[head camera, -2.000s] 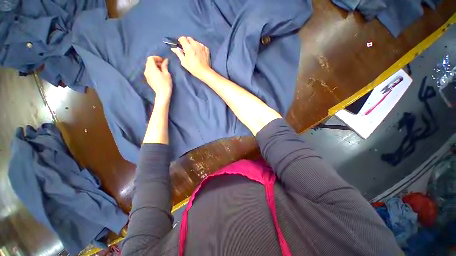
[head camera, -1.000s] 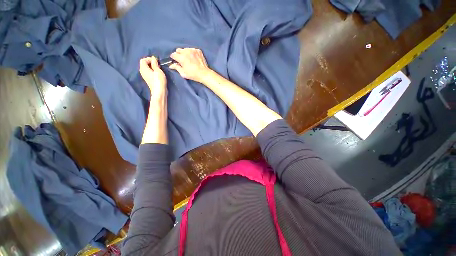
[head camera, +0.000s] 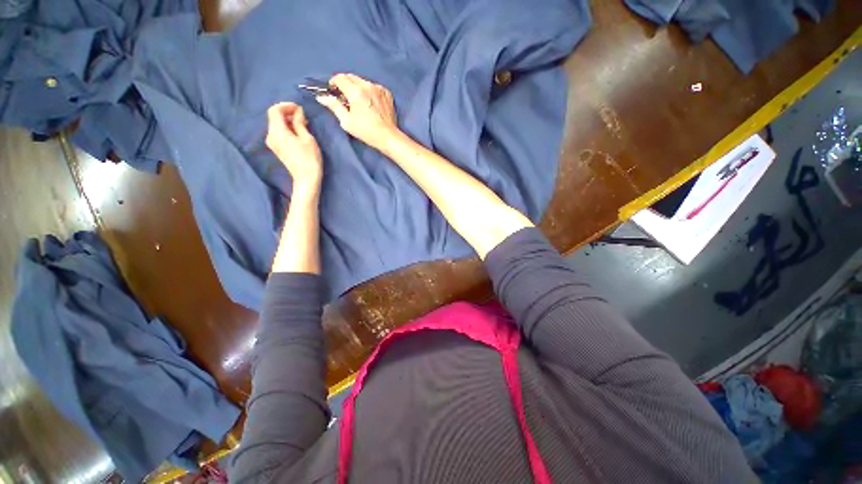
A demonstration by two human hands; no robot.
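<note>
A blue-grey jacket (head camera: pixel 378 208) lies spread on the brown table in front of me, with a dark gold button (head camera: pixel 502 77) at its right part. My right hand (head camera: pixel 364 109) holds dark thread snips (head camera: pixel 321 91), their thin tips pointing left just above the cloth. My left hand (head camera: pixel 294 142) is beside them, over the cloth, with thumb and fingers curled close together. Whether it pinches a thread or a bit of cloth is too small to tell.
Blue-grey jacket heaps lie at the upper left (head camera: pixel 57 85), lower left (head camera: pixel 113 350) and upper right (head camera: pixel 732 24). The brown table (head camera: pixel 614 142) has a yellow edge (head camera: pixel 747 128). Beyond it are a white box (head camera: pixel 709 203) and a bin of cloth (head camera: pixel 770 406) at lower right.
The snips were between my hands at my left fingertips one second ago. My right hand has since moved up and away from my left hand. The jacket has hardly moved.
</note>
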